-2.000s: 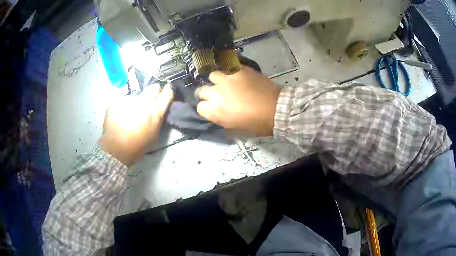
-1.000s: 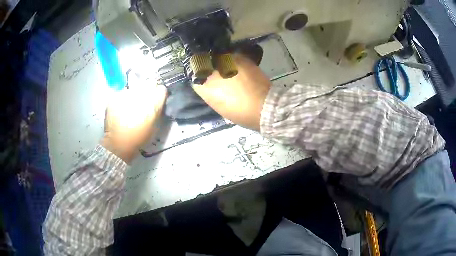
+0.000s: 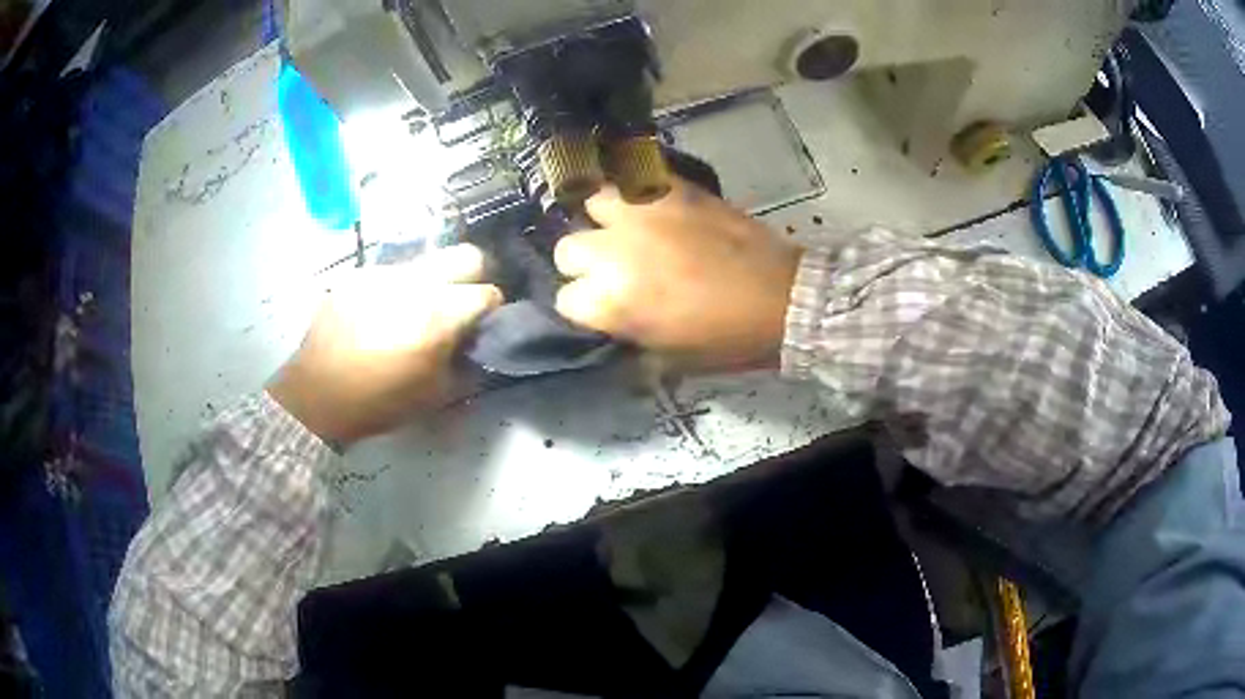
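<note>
A dark grey garment piece (image 3: 537,339) is bunched on the white table just in front of the needle area (image 3: 485,171) of the cream sewing machine (image 3: 724,48). My left hand (image 3: 396,335) has its fingertips on the left side of the cloth, under the bright glare. My right hand (image 3: 669,280) grips the right side with curled fingers, just below two ribbed brass knobs (image 3: 605,167). The cloth between my hands reaches back to the presser foot. The needle itself is hidden.
A long blue plastic piece (image 3: 316,150) stands left of the needle. Blue-handled scissors (image 3: 1079,215) lie at the right of the machine. The chipped table edge (image 3: 601,512) is in front, with dark cloth below it. A dark blue crate or cloth is at the far left.
My right hand has come back from beneath the knobs and moved slightly right. My left fingertips have moved right onto the cloth. The cloth fold between my hands has shifted a little towards me.
</note>
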